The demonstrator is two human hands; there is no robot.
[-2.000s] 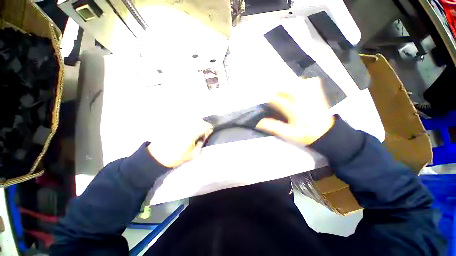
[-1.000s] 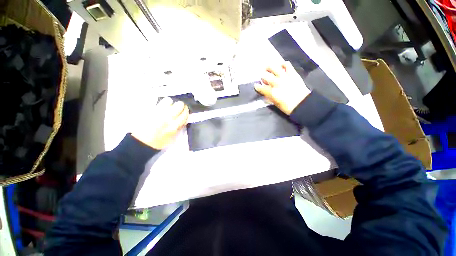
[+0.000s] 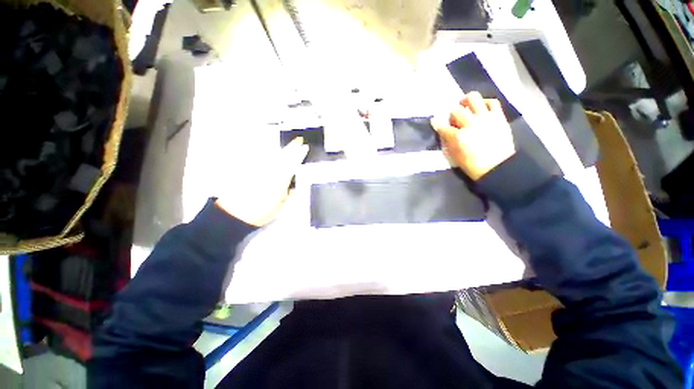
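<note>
A black fabric strip (image 3: 415,134) lies under the pale presser clamp (image 3: 386,131), with its ends showing on both sides. My left hand (image 3: 266,186), overexposed, has its fingertips on the strip's left end. My right hand (image 3: 477,138) rests its fingertips at the strip's right end, fingers slightly curled. Neither hand visibly grips it. A second black strip (image 3: 396,199) lies flat in front of the clamp, its right end near my right wrist. The needle area is washed out by glare.
Set-aside strips (image 3: 555,95) lie slantwise on the right of the white sheet (image 3: 365,266). An open carton of small black pieces (image 3: 114,144) stands at left. Another open carton (image 3: 625,190) is at right. The bright machine head (image 3: 358,38) is at top centre. A green object (image 3: 521,8) lies upper right.
The two hands have moved from a bent strip lower on the sheet to the ends of the strip at the clamp. The second strip has come to lie flat in front. The view has shifted.
</note>
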